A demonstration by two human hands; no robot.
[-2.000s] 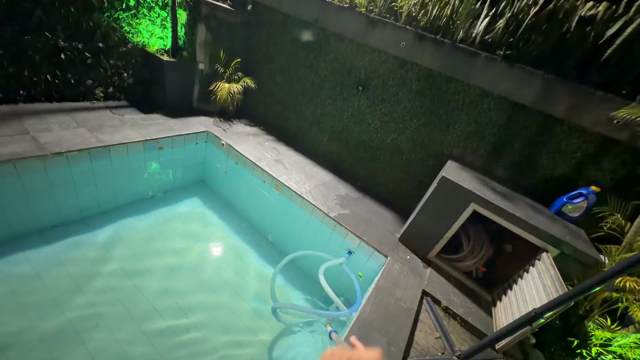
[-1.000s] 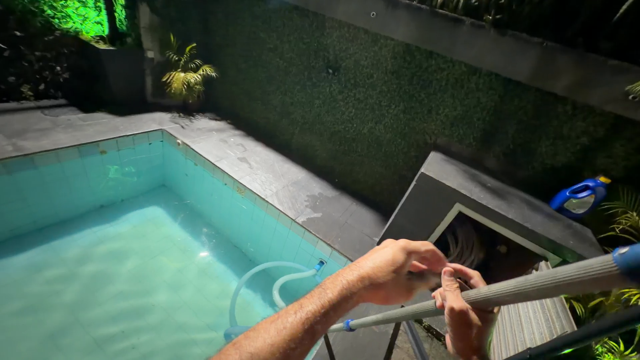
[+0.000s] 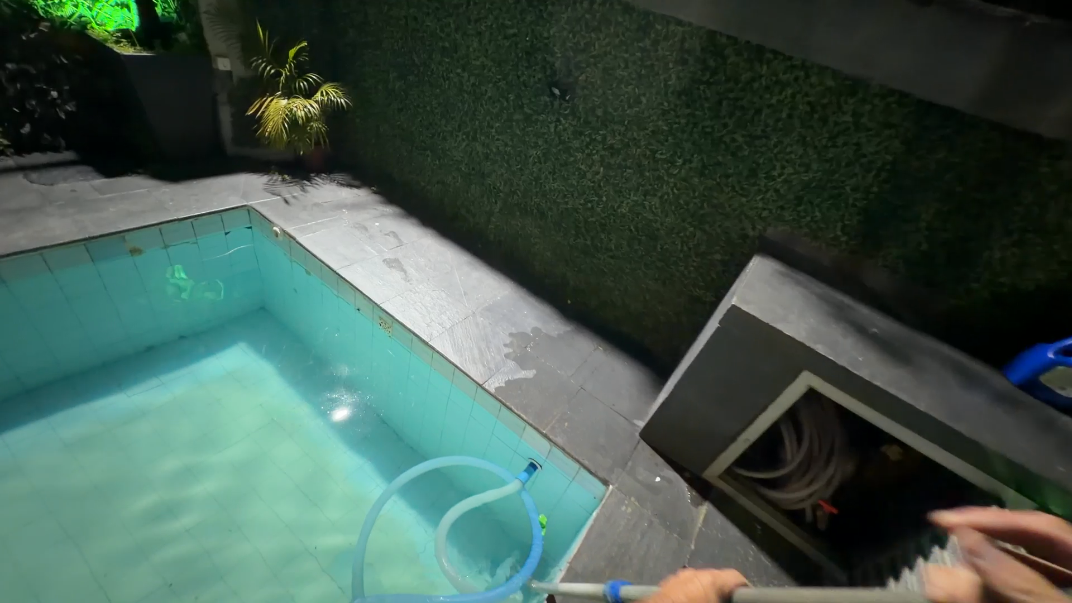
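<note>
A grey pole point(image 3: 812, 595) with a blue collar point(image 3: 618, 590) runs along the bottom edge of the head view. My left hand point(image 3: 699, 584) is closed around it just right of the collar, partly cut off by the frame. At the lower right, my right hand point(image 3: 1005, 544) is at the pole, blurred; its fingers look bent, and its grip is unclear. A light blue hose point(image 3: 366, 528) loops in the pool corner, with one end at a blue fitting point(image 3: 529, 471) on the pool wall.
The tiled swimming pool point(image 3: 419, 343) has a grey stone deck point(image 3: 469, 289) around it. A grey box housing point(image 3: 712, 394) holds a coiled hose point(image 3: 804, 461). A blue plastic jug point(image 3: 1043, 373) stands on the right, before a green hedge wall point(image 3: 586, 167). A potted palm point(image 3: 293, 109) stands behind.
Both hands were higher on the pole, close together, a second ago; now they are lower in view and farther apart. The pole has dropped to the bottom edge.
</note>
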